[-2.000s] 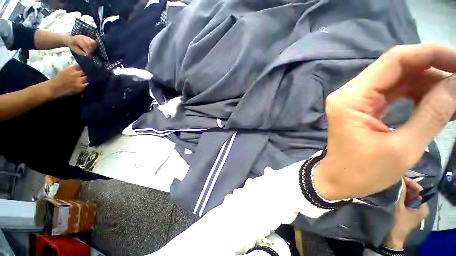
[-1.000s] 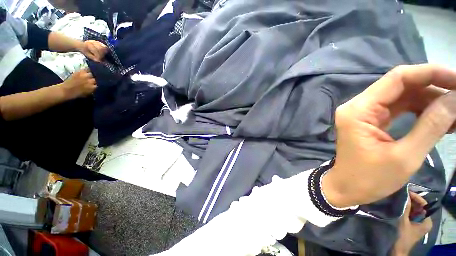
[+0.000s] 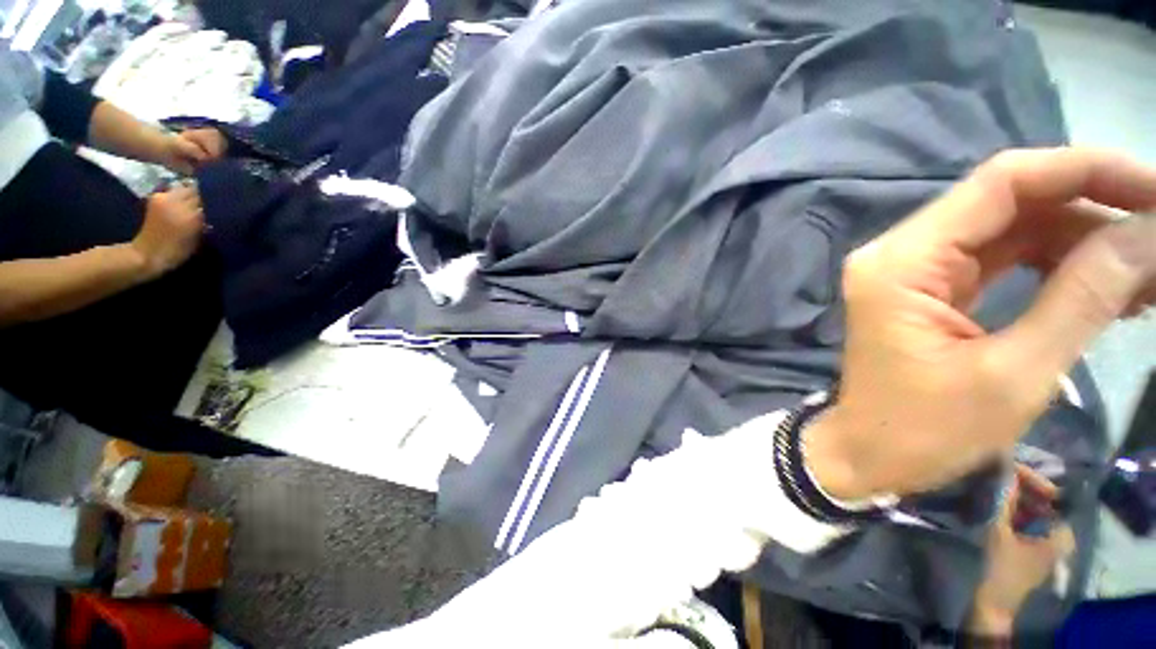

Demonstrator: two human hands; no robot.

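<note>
A large heap of grey garment cloth (image 3: 710,165) covers the table. A part with double white stripes (image 3: 552,450) hangs over the front edge. My left hand (image 3: 963,342) is raised close to the camera above the cloth at the right, thumb and forefinger curved together. Its fingertips meet the right picture edge, and I cannot tell whether they pinch thread. My right hand (image 3: 1021,558) is small and blurred at the lower right by the grey cloth. It is closed round a small dark tool with blue and red parts, perhaps snips; its tip is unclear.
Another person's hands (image 3: 171,228) hold navy cloth (image 3: 304,260) at the left. White cloth (image 3: 190,76) lies behind. The white table edge (image 3: 368,418), a cardboard box (image 3: 171,552) and a red bin (image 3: 133,624) are at lower left. A blurred dark object (image 3: 1132,492) is at the right edge.
My left hand stays raised in nearly the same pose. My right hand stays low at the cloth and looks more blurred. The other person's hands have shifted on the navy cloth.
</note>
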